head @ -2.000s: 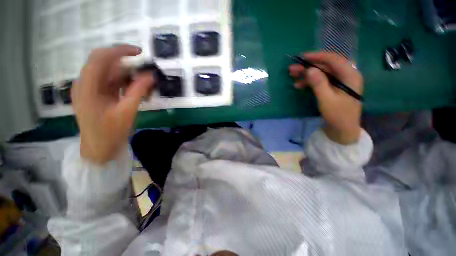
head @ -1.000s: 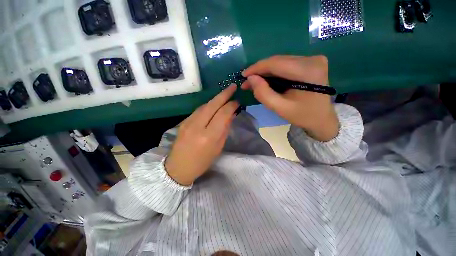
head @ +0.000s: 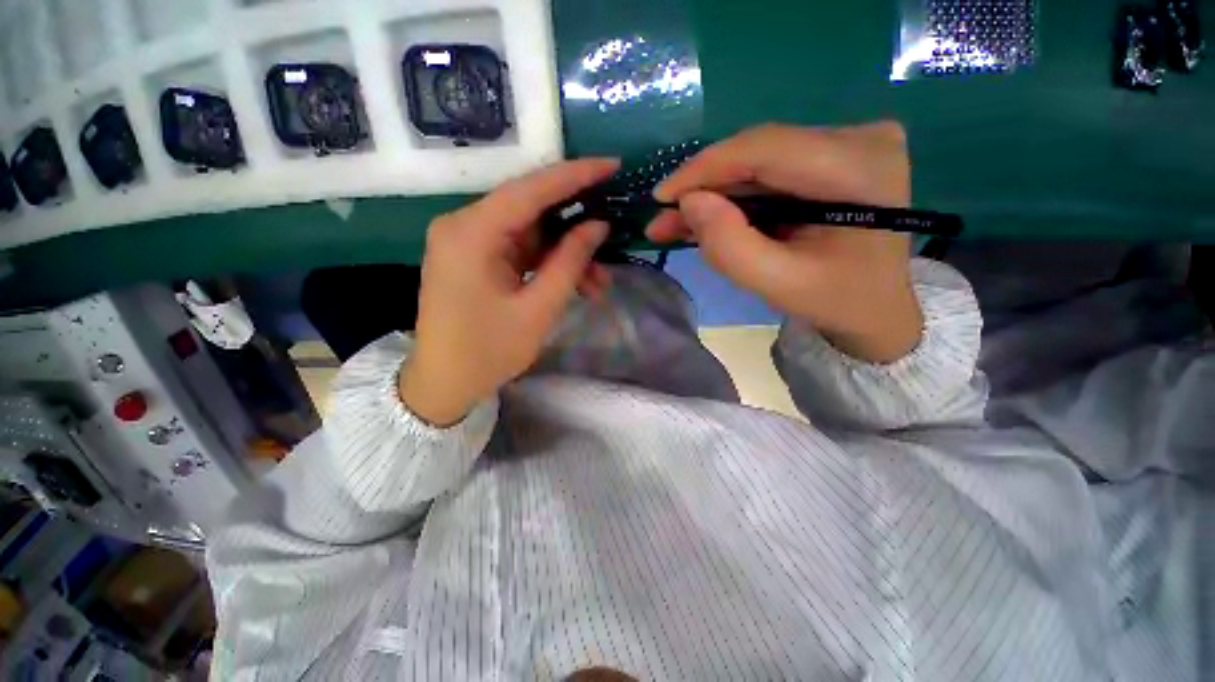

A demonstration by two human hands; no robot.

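Note:
My left hand [head: 500,287] holds a black housing [head: 576,217] with a small white label between thumb and fingers, at the bench edge. My right hand [head: 800,233] holds black tweezers [head: 853,216] with pale lettering, their tips at the housing's right side. An adhesive-part strip [head: 673,160] with rows of tiny dots lies just behind the tips, partly hidden by my right fingers. A white foam tray [head: 533,127] at the upper left holds several black housings [head: 456,91] in its pockets. Whether the tips carry a part cannot be told.
A clear dotted sheet [head: 979,37] lies farther back on the green mat [head: 800,67]. Shiny black pieces [head: 1143,51] are to its right. A pale machine front [head: 147,386] with a red button [head: 129,405] stands at lower left. Another person's striped sleeve [head: 1159,493] shows at right.
One second ago my left hand was at the dotted strip's edge; now it is farther left and higher in view, with the housing held up beside the tweezer tips. The view has shifted slightly.

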